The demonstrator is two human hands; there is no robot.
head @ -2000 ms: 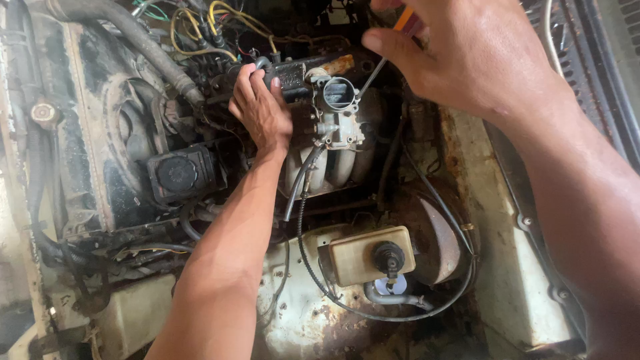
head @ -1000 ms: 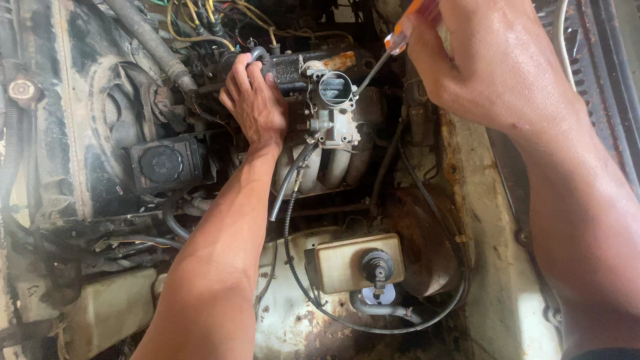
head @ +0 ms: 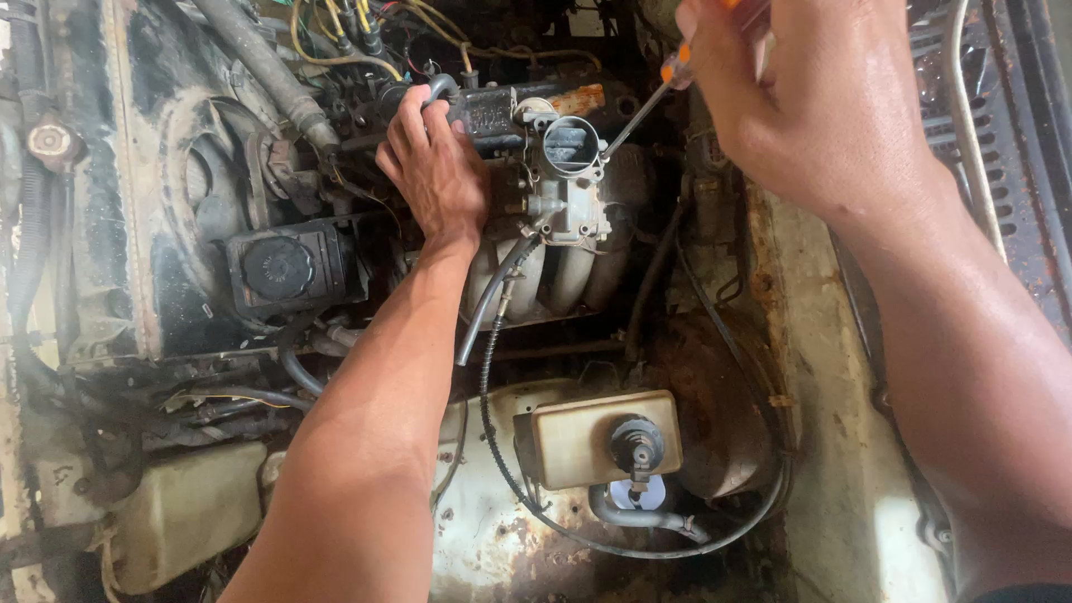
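My right hand point(head: 804, 109), at the upper right, is closed around the orange and clear handle of a screwdriver point(head: 641, 117). The metal shaft slants down to the left, and its tip is at the right side of the carburetor point(head: 574, 188), by the round open throat. My left hand point(head: 435, 167) rests on the engine left of the carburetor, fingers spread over the valve cover point(head: 494, 113), with fingertips at a curved black hose point(head: 444, 82). Whether it grips the hose cannot be told. Below the carburetor, a short rubber hose point(head: 481, 318) hangs with a loose end.
A black cable point(head: 494, 435) loops below the carburetor around a brake fluid reservoir point(head: 548, 444). Pale intake manifold pipes point(head: 519, 276) lie under the carburetor. A black capped reservoir point(head: 279, 268) is at left, with yellow wires point(head: 335, 60) above. The rusty body edge point(head: 804, 335) runs along the right.
My right hand stays around the screwdriver, whose tip remains beside the carburetor. My left hand keeps its place on the engine. The view has shifted slightly.
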